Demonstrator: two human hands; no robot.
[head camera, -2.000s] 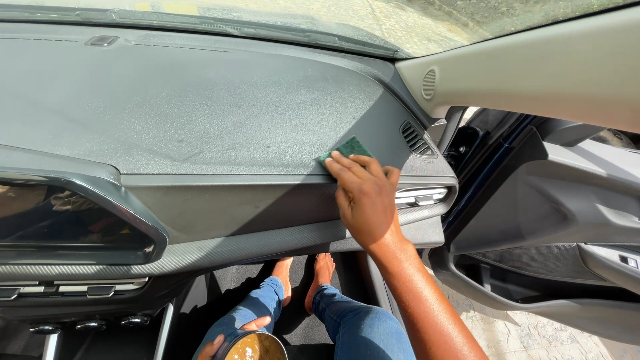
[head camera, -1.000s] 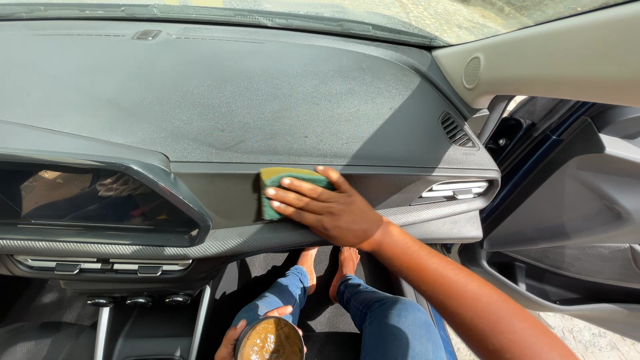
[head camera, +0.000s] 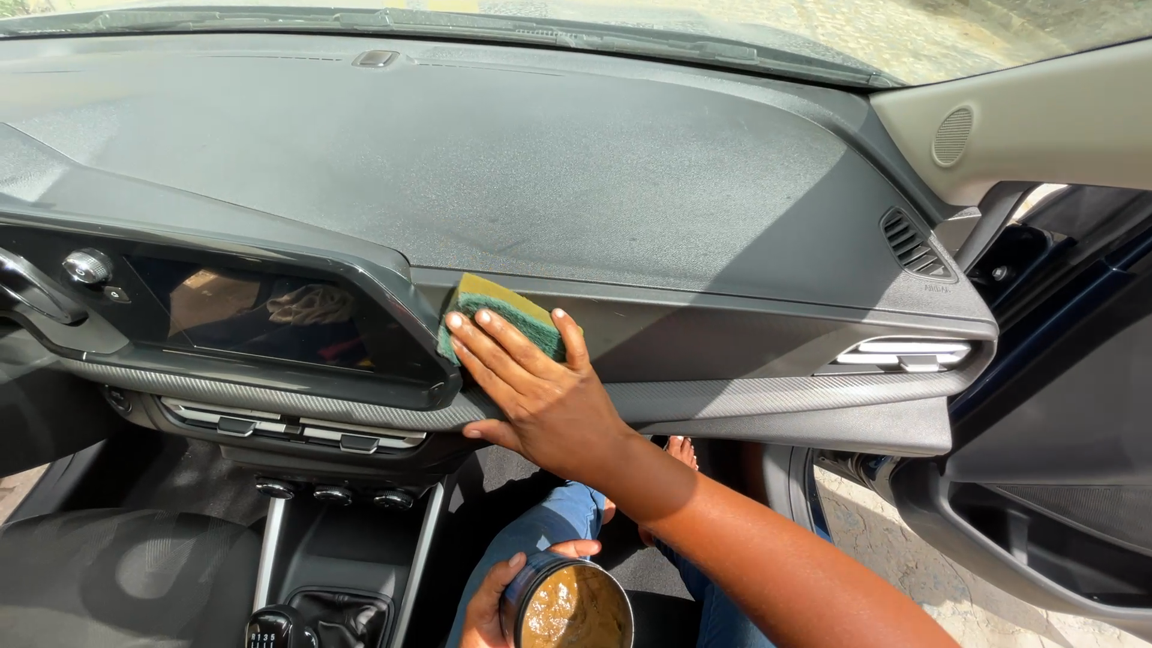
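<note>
My right hand (head camera: 540, 391) presses a green and yellow scouring sponge (head camera: 508, 315) on the front panel of the dashboard (head camera: 684, 346), right beside the edge of the touchscreen (head camera: 261, 310). Its fingers lie over the green side, and the thumb is spread below. Down at the bottom, my left hand (head camera: 490, 598) grips an open round can (head camera: 576, 607) of brown paste, held above my jeans. The dashboard's grey textured top (head camera: 558, 171) stretches behind the sponge, partly in shadow.
Air vents sit below the screen (head camera: 292, 427) and at the right end (head camera: 904, 354). The gear lever (head camera: 274, 628) stands at bottom left, next to the seat (head camera: 126, 576). On the right the car door (head camera: 1053, 468) is open, with paving beneath it.
My right hand has moved left along the front panel with the sponge, from near the right vent to the screen's edge. My left hand still holds the can.
</note>
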